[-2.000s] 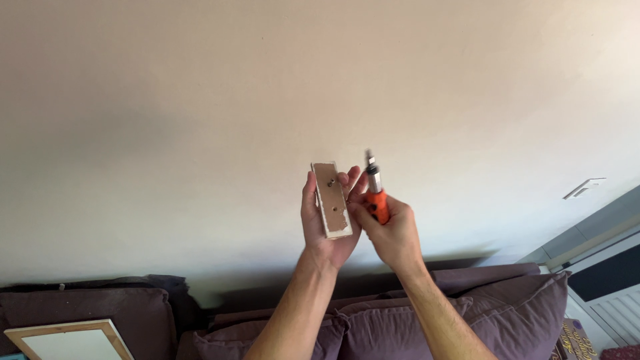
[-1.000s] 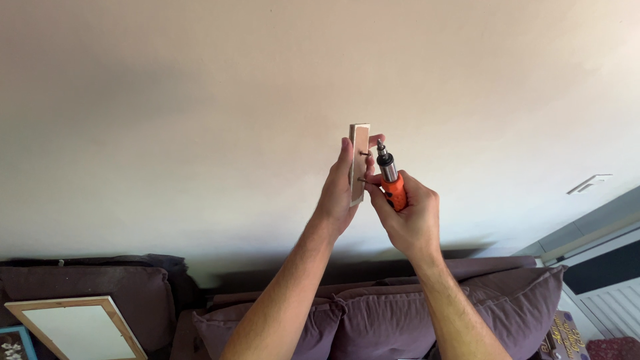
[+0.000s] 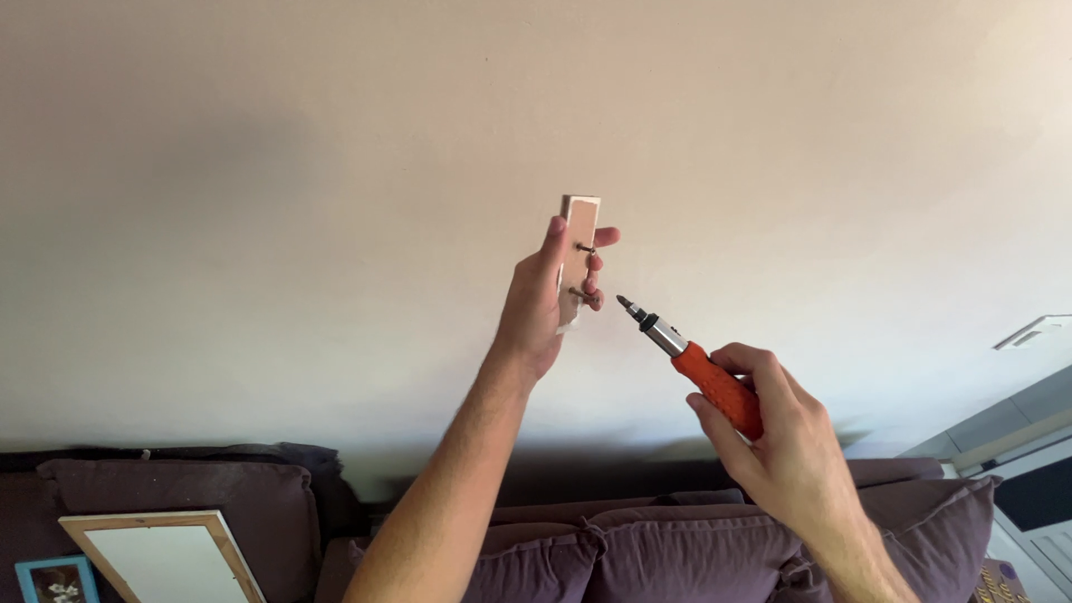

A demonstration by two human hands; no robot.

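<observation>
Near the middle of the view, my left hand (image 3: 536, 310) grips a small flat rectangular board (image 3: 579, 222) with pale, rough edges, held upright with the thumb along its left side. Two screws stick out of its face, an upper screw (image 3: 586, 249) and a lower screw (image 3: 584, 295), close to my fingertips. Lower and to the right, my right hand (image 3: 779, 427) holds a screwdriver (image 3: 716, 385) by its orange handle. Its metal shaft and bit point up and left toward the board, with a gap between the bit and the screws.
Behind my hands rises a plain wall (image 3: 419, 167). A sofa with purple cushions (image 3: 695, 544) runs along its foot. At lower left lie a wood-framed white panel (image 3: 159, 557) and a blue frame (image 3: 25, 578). A switch plate (image 3: 1034, 332) is on the wall at right.
My right hand with the screwdriver has moved down and right, away from the board. Between the first frame and now, the board has turned more edge-on in my left hand.
</observation>
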